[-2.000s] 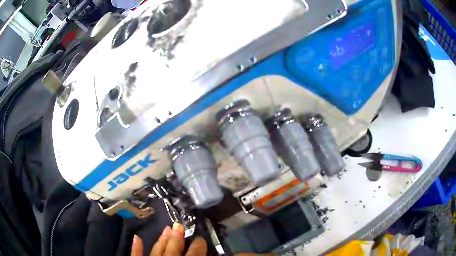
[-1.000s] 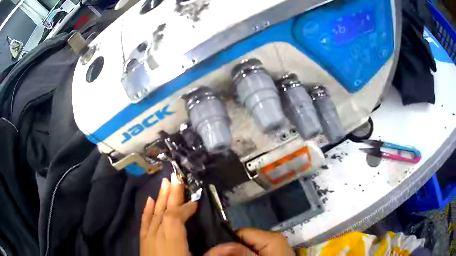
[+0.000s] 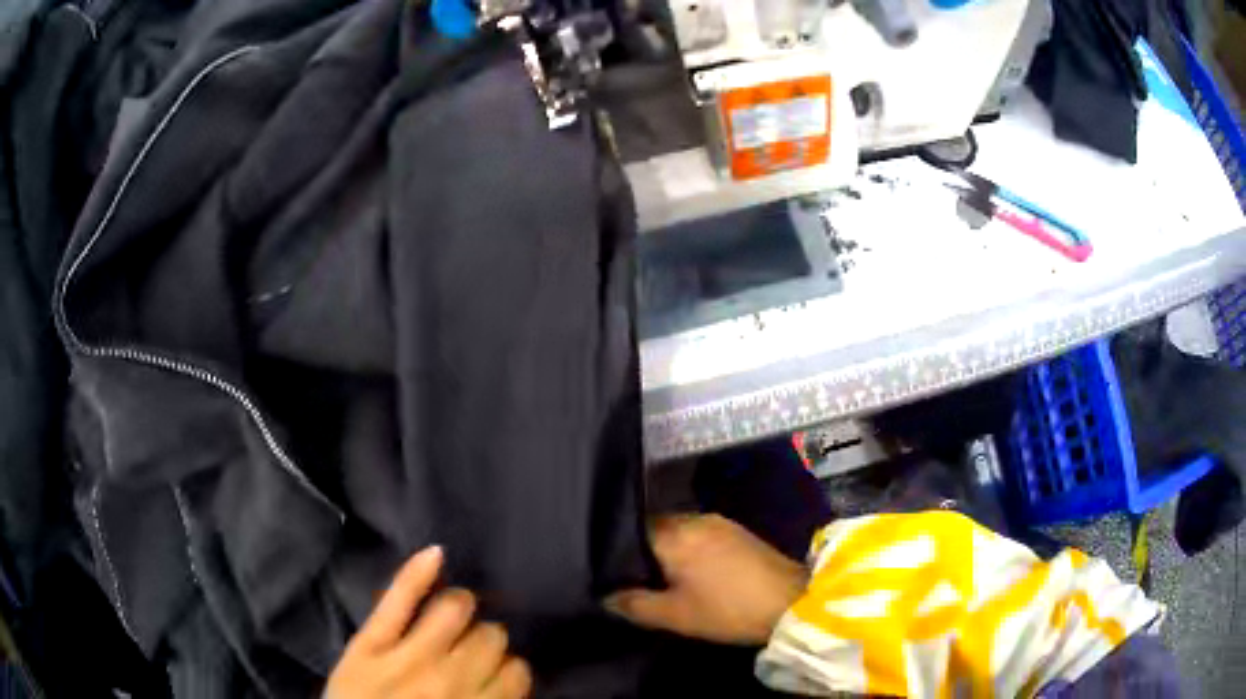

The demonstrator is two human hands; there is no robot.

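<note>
A dark garment [image 3: 506, 328] lies over the table's left part and hangs past its front edge, its right edge running up to the presser foot [image 3: 558, 103]. A silvery zip [image 3: 205, 372] curves across its left side. My right hand [image 3: 717, 580] grips the garment's right edge below the table edge, thumb on top. My left hand [image 3: 431, 642] lies on the cloth at the bottom, index finger extended, other fingers curled; its lower part is cut off by the frame. The overlock machine [image 3: 902, 68] shows only its lower part at the top.
Thread snips [image 3: 1032, 225] lie right of the machine, near black trimmings. A recessed grey tray [image 3: 738, 260] is below the warning label [image 3: 779, 126]. A measuring scale [image 3: 875, 362] runs along the table's front edge. A blue crate [image 3: 1080, 437] stands below right. Dark cloth [image 3: 1086, 82] lies behind the snips.
The view has tilted down, so the machine sits higher in the picture. Both hands have moved away from the presser foot, down towards the wearer. More of the garment's flat strip shows.
</note>
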